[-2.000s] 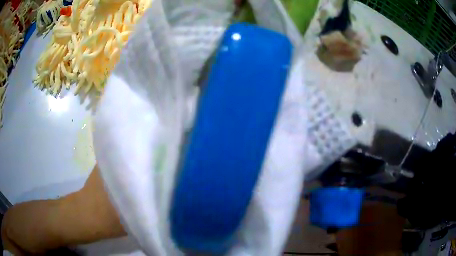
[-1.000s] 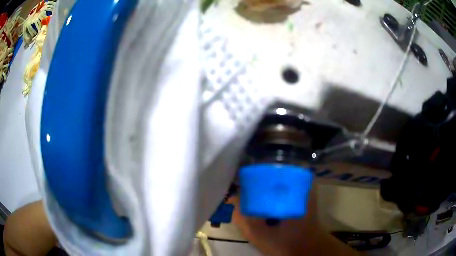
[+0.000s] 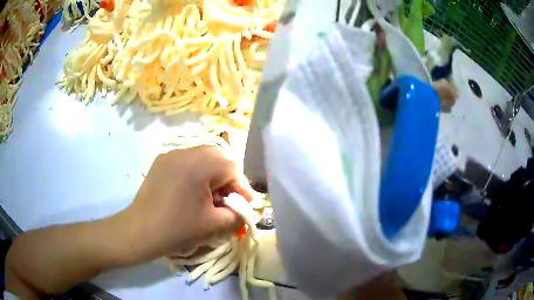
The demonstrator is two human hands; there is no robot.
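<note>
My left hand [image 3: 187, 205] is closed on a cream yarn bunch [image 3: 214, 263] beside the needle area at the lower centre. Thick strands hang below my fingers, with a small orange-red spot [image 3: 242, 230] on them. The metal needle parts [image 3: 267, 217] show only partly at the edge of the white pouch. My right hand [image 3: 375, 290] shows only as a blurred patch of skin at the bottom edge, mostly behind the pouch, so its fingers are hidden. A large pile of cream yarn bunches [image 3: 181, 58] lies beyond my left hand.
The white pouch [image 3: 316, 146] hangs at centre right with a blue object [image 3: 413, 152] in it. Behind are the white machine head [image 3: 468, 111], a blue knob [image 3: 445, 218] and a green basket [image 3: 468, 29]. More stringy bunches [image 3: 20, 47] lie far left on the white table [image 3: 58, 176].
The view has swung left, so the pouch sits further right and the pile shows again. My left hand and its yarn bunch have come into view from behind the pouch.
</note>
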